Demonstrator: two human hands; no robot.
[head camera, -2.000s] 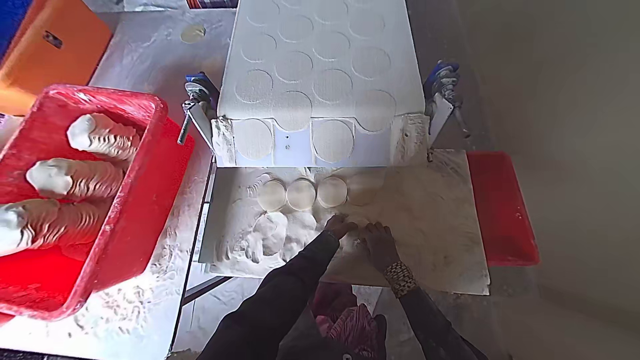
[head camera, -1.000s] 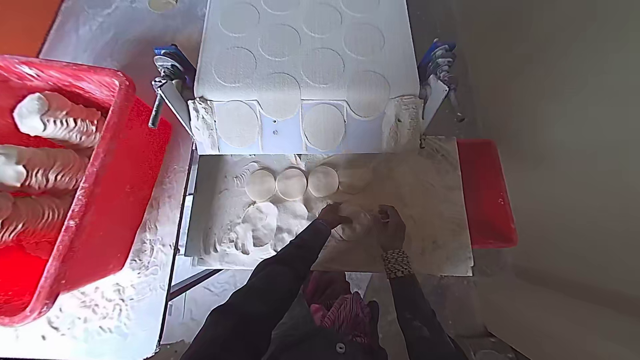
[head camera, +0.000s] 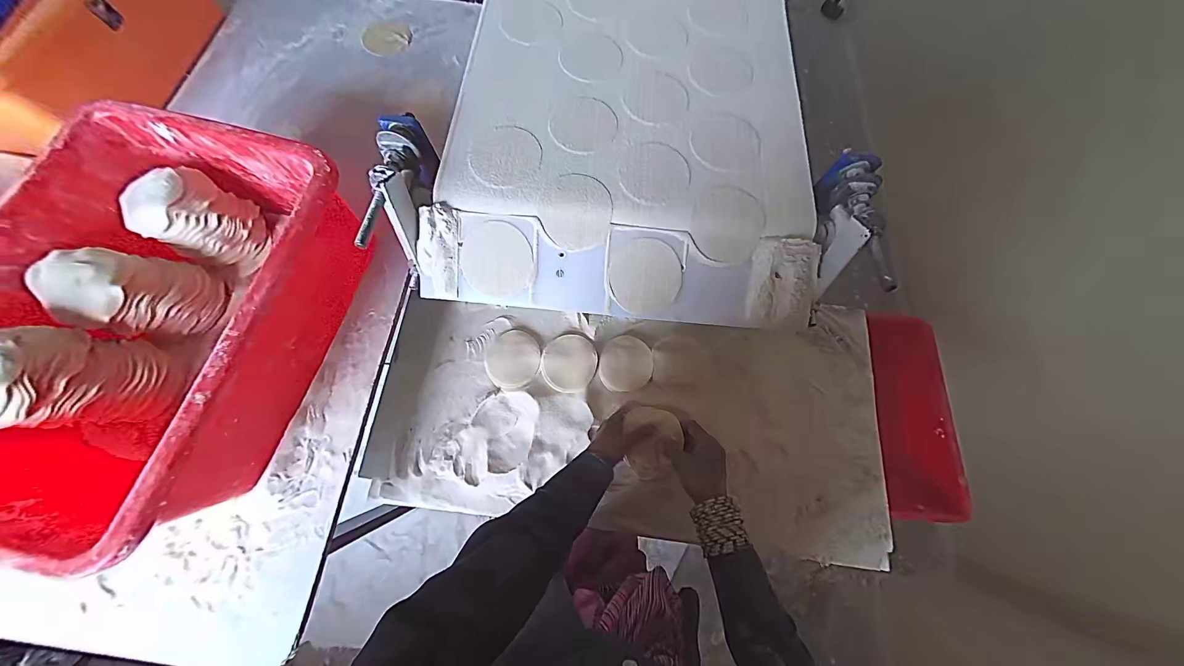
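Between my left hand and my right hand is a round piece of flat dough, gripped at its two sides over a floured board. Behind them on the board stands a row of round dough discs. Mounds of flour lie left of my left hand. Above the board, a white conveyor belt carries a dough sheet cut into circles, with two discs at its near end. Whether the held piece is one disc or several, I cannot tell.
A red plastic tub at the left holds rows of stacked dough discs. An orange container stands behind it. Metal clamps with blue parts flank the belt. Part of a red tray shows beyond the board's right edge.
My hands, low over the flour before, now hold a round piece of dough between them. The row of discs behind them looks the same. The view has shifted.
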